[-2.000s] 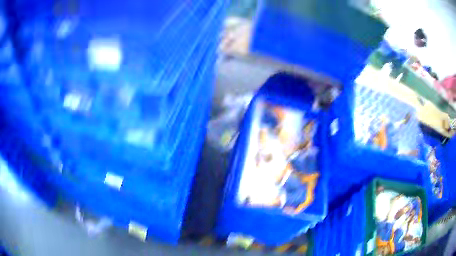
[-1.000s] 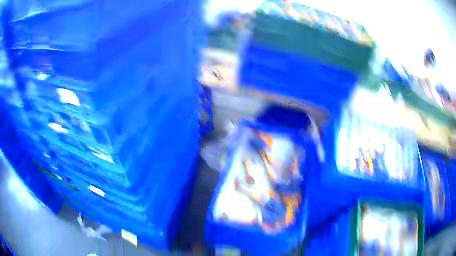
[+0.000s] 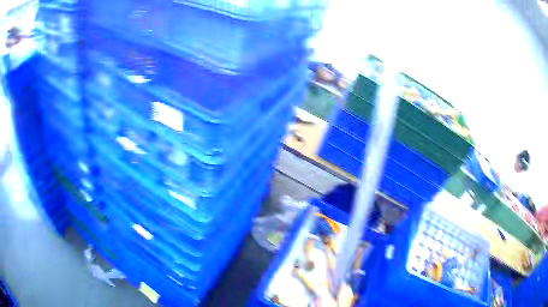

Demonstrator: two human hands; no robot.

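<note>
A tall stack of blue turnover trays (image 3: 180, 150) with small paper labels fills the left and centre. A pale, blurred rod (image 3: 374, 150) stands slanted in front of the crates right of centre. Its lower end meets a tan shape at the bottom edge; I cannot tell if this is a hand or figure parts. Behind it, a blue tray with a white liner (image 3: 288, 277) holds tan, orange and blue figure parts. No hand shows clearly.
Green trays over blue ones (image 3: 414, 120) stand at the back on a pale bench. A blue crate with a white grid insert (image 3: 447, 249) holds parts at the right. Crumpled plastic film (image 3: 275, 228) lies beside the stack. A small dark-haired head shows far right.
The view has swung, so the tray stack and parts crates sit differently in the picture. The pale rod has appeared in front. The green-rimmed crate has left the bottom of the view.
</note>
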